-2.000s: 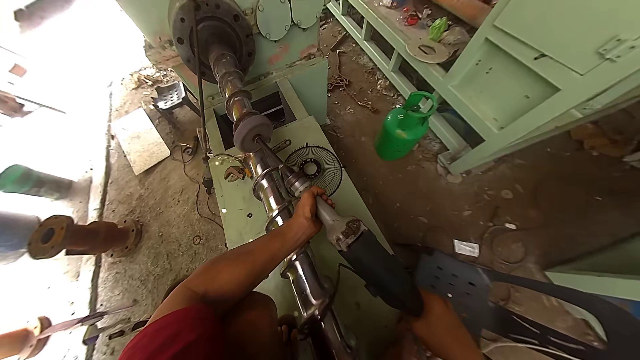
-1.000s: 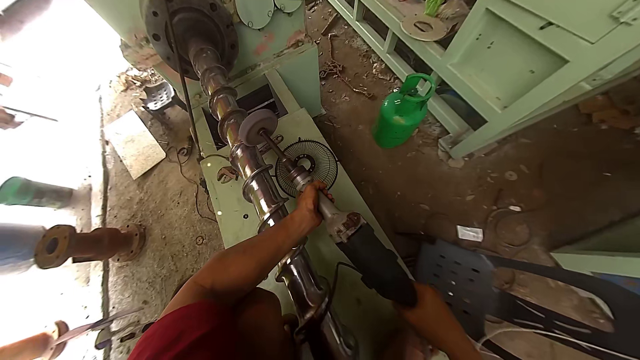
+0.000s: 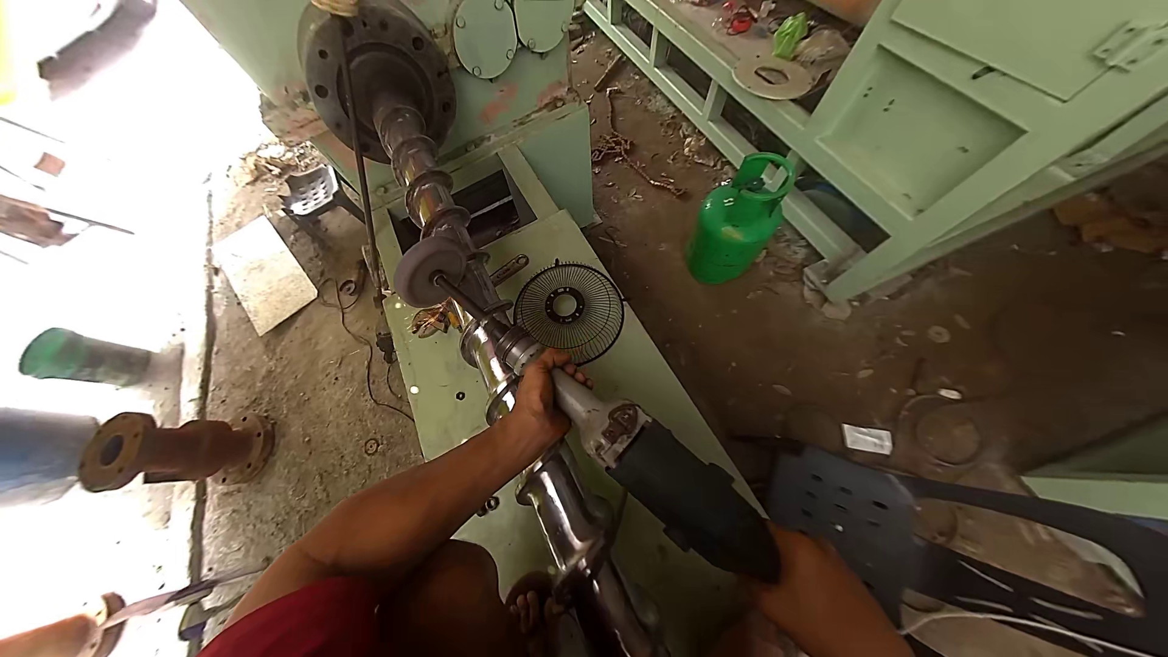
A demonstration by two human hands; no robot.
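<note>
My left hand [image 3: 545, 397] grips the metal neck of a straight grinder [image 3: 630, 436], whose long body slants from upper left to lower right. My right hand [image 3: 787, 566] is closed around the rear end of its dark housing; its fingers are mostly hidden. At the tool's tip a round grinding wheel [image 3: 431, 272] lies over or against a shiny steel extruder screw [image 3: 563, 511]; contact cannot be told for certain. The screw runs lengthwise above a pale green metal bench [image 3: 657, 383], from a dark round flange [image 3: 379, 78] down past my legs.
A round wire fan guard [image 3: 568, 312] and a wrench [image 3: 509, 269] lie on the bench. To the right stand a green gas cylinder [image 3: 737, 224], a green metal frame [image 3: 922, 137] and a dark plastic chair [image 3: 839, 511]. At left are a rusty flanged pipe [image 3: 182, 450], a flat board [image 3: 266, 274] and a cable [image 3: 370, 370].
Both hands have kept hold of the grinder. Its wheel has shifted along the screw, from near its upper part toward me, and its face now shows more.
</note>
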